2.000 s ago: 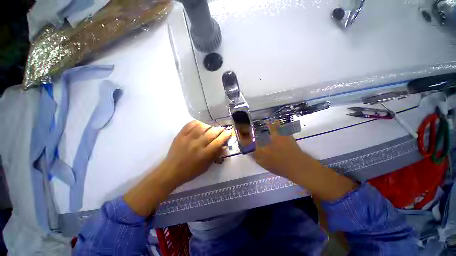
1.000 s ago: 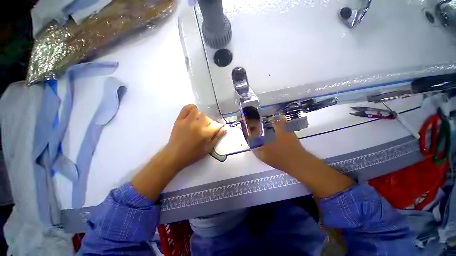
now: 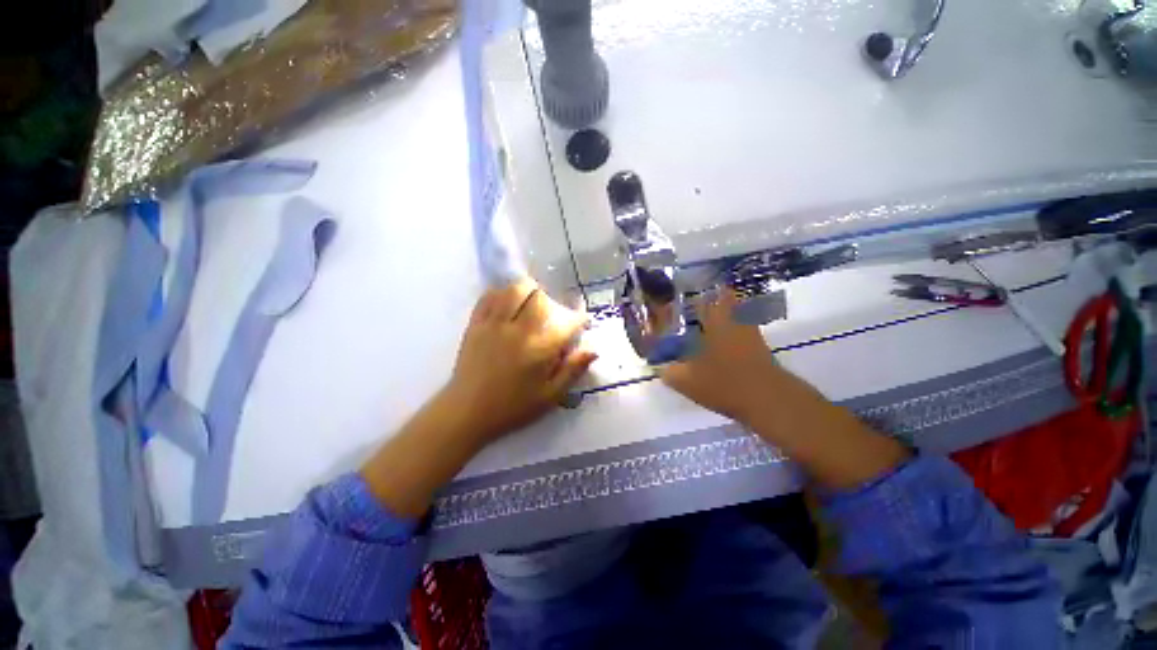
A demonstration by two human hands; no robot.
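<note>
A light-blue cloth strip (image 3: 481, 165) runs down the left side of the machine bed to my left hand (image 3: 518, 356). My left hand is bare, with curled fingers closed on the strip's lower end, just left of the presser foot (image 3: 655, 318). My right hand (image 3: 723, 362) is bare and holds a small light-blue piece (image 3: 673, 345) at the right of the foot. My fingers hide most of that piece. I cannot tell if it joins the strip. A lamp lights the needle area.
Loose light-blue pieces (image 3: 258, 333) lie on the left of the table (image 3: 368, 318). A shiny brown packet (image 3: 254, 102) is at the back left. Snips (image 3: 949, 290) and red-and-green-handled scissors (image 3: 1089, 343) lie right. A printed ruler edge (image 3: 711, 467) runs along the front. Red baskets show below.
A long light-blue strip now shows above my left hand, along the bed's left side. My left hand has opened out slightly from its fist. The whole view has shifted a little to the right.
</note>
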